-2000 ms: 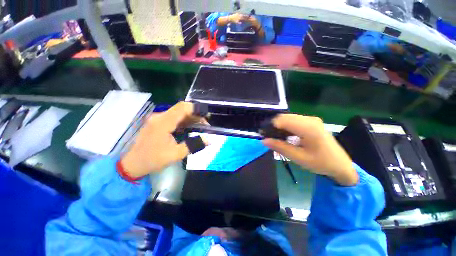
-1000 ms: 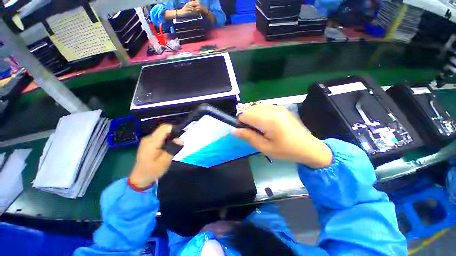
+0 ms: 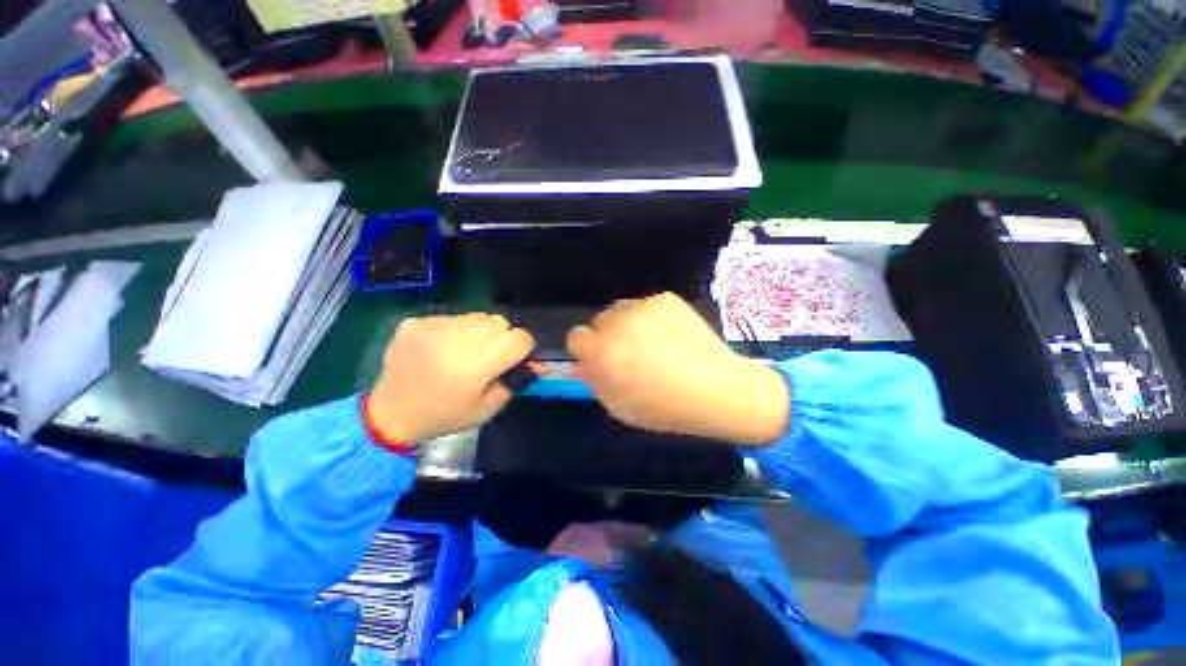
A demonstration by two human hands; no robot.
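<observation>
My left hand [image 3: 449,377] and my right hand [image 3: 676,367] are close together at the middle of the bench, fingers curled on the near edge of a dark slab [image 3: 549,325]. The slab is mostly hidden by the hands, so its type is unclear. A black finger cot shows on my left hand. A narrow blue and white strip [image 3: 559,388] shows just below the fingers. A black block [image 3: 585,442] lies nearest me, under the forearms' level. Behind the hands stands a dark stack [image 3: 592,260], topped by a glossy dark panel [image 3: 598,124] with a pale rim.
White sheets [image 3: 254,280] are stacked at left, beside a small blue parts bin [image 3: 397,254]. A red-marked sheet [image 3: 806,293] lies right of the hands. Open laptop bases [image 3: 1093,325] stand stacked at far right. A blue crate [image 3: 453,572] is low in front.
My hands have come together and turned knuckles up. The wide blue and white surface has narrowed to a strip. The view has shifted, showing the red-marked sheet.
</observation>
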